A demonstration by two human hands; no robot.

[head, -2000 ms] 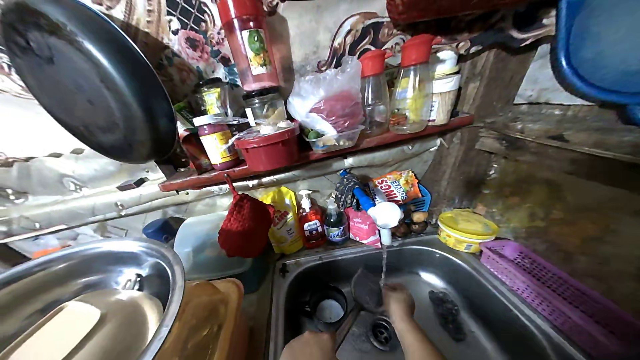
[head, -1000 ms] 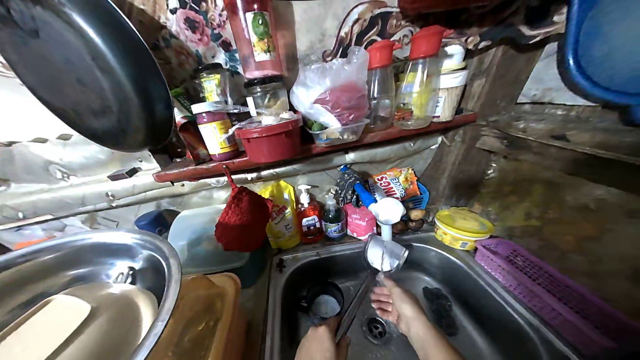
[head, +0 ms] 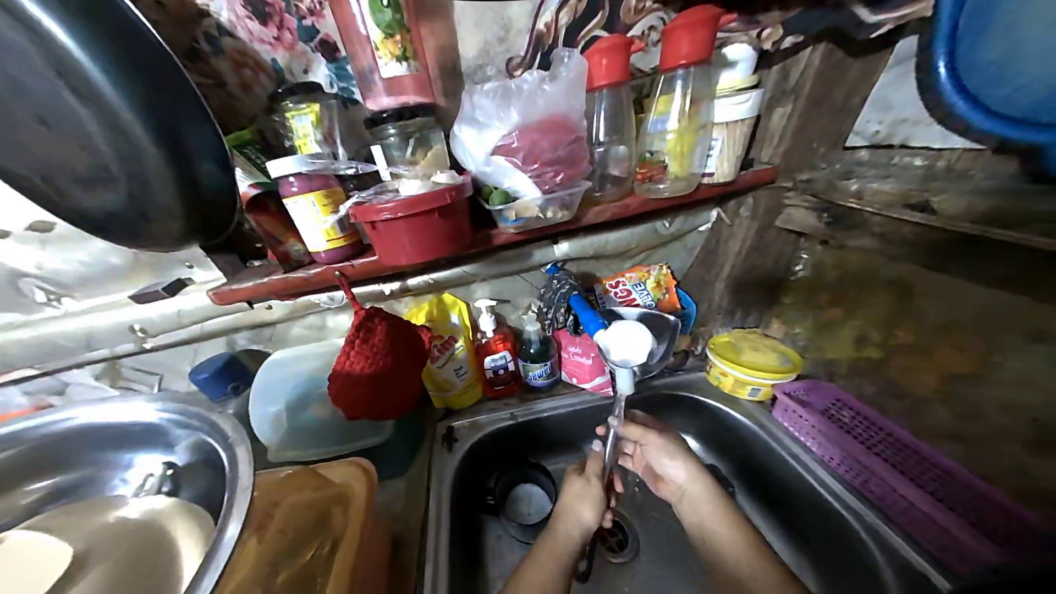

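Observation:
Over a stainless steel sink, my left hand is closed around the handle of a long metal cooking utensil, a turner or ladle. My right hand has its fingers on the same handle, a little higher up. The utensil's broad metal head is raised behind the white faucet head, which partly hides it. The faucet spout points down over the handle. A dark mug or small pot with a pale inside sits in the sink, left of my left hand. The drain lies beneath my hands.
Behind the sink stand a yellow pouch, a red pump bottle, a dark soap bottle and a yellow tub. A purple basket is at right; a steel basin and an orange container are at left.
The utensil's head has risen from low in the sink, past the spout, to behind the faucet. My left hand has moved up along with it.

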